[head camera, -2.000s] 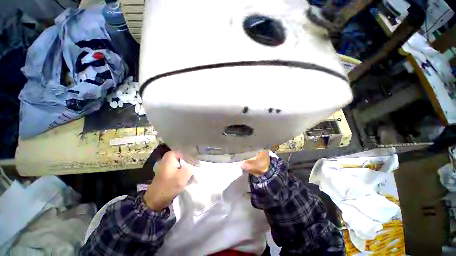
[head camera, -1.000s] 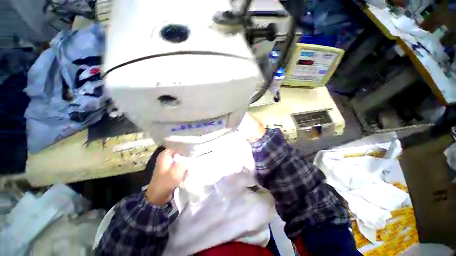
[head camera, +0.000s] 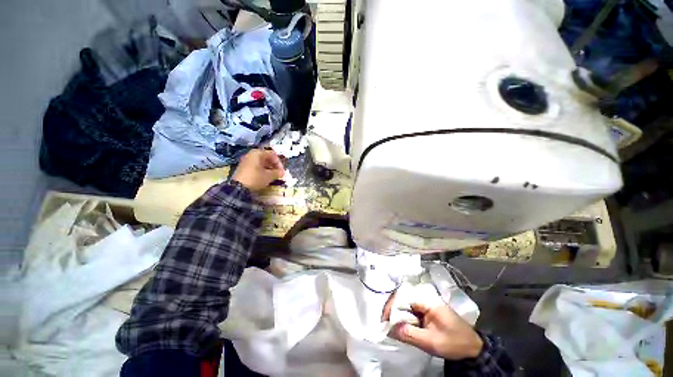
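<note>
The white sewing machine head fills the upper centre and right. White cloth lies below it over my lap. My left hand is on the table left of the machine, beside small white pieces; its fingers are bent together, and whether they hold a piece cannot be told. My right hand is below the machine head, thumb and fingers closed on a fold of the white cloth. The needle area is hidden by the head.
A grey-blue plastic bag and a dark flask stand at the back left. A pale-edged bin of white cloth is at the left. More white cloth lies over the right-hand tray. Dark fabric is at the far left.
My left hand has left the cloth under the machine and moved left to the small white pieces. My right hand has come down and nearer with the cloth. The view has turned left.
</note>
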